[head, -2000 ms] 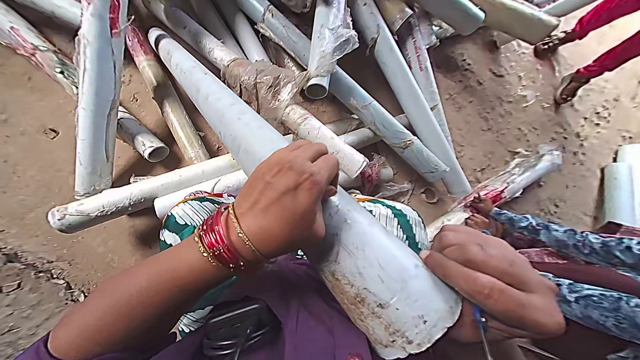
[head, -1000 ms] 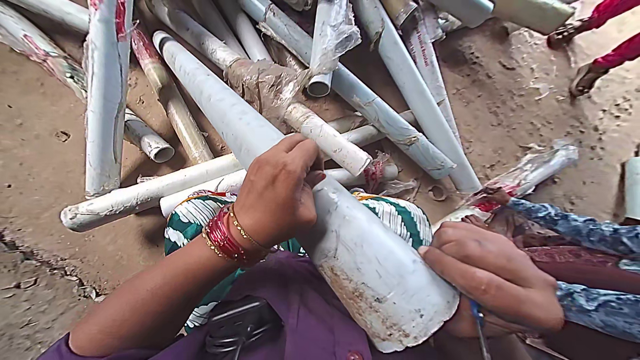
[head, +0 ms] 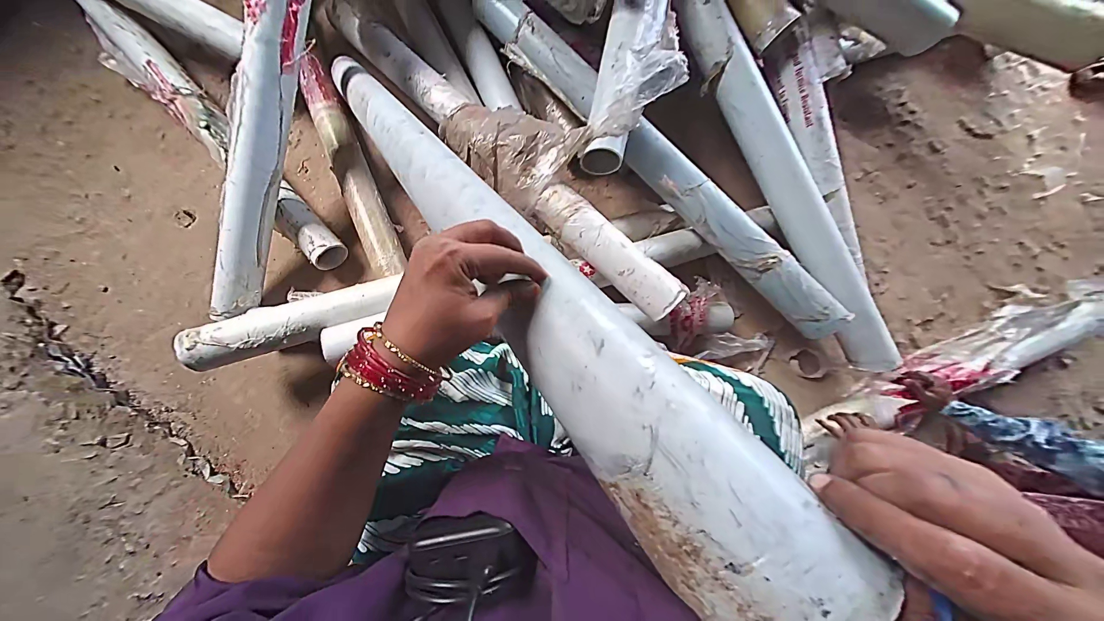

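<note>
A long white plastic-like tube [head: 638, 397] lies slantwise across my lap, its wide near end stained brown at lower right. My left hand [head: 466, 289], with red and gold bangles at the wrist, is at the tube's left edge, thumb and fingertips pinched together there; whether film or the edge is between them cannot be made out. Beside the wide end, my right hand [head: 940, 517] has its thumb near the tube's right edge and its fingers curled. A small blue piece [head: 940, 606] shows beneath that hand, mostly hidden.
Several white tubes [head: 750, 216] are heaped on the dirt ground, some with torn clear film [head: 517, 151]. Another person's hand [head: 927, 397] and patterned blue sleeve [head: 1026, 435] are at right, by a film-wrapped tube [head: 1035, 332]. A black device with a cable [head: 466, 556] rests on my purple garment.
My left hand has changed its hold at the tube's left edge, its fingers now drawn to a pinch. The right hand stays by the wide end. The feet at upper right have nearly left view.
</note>
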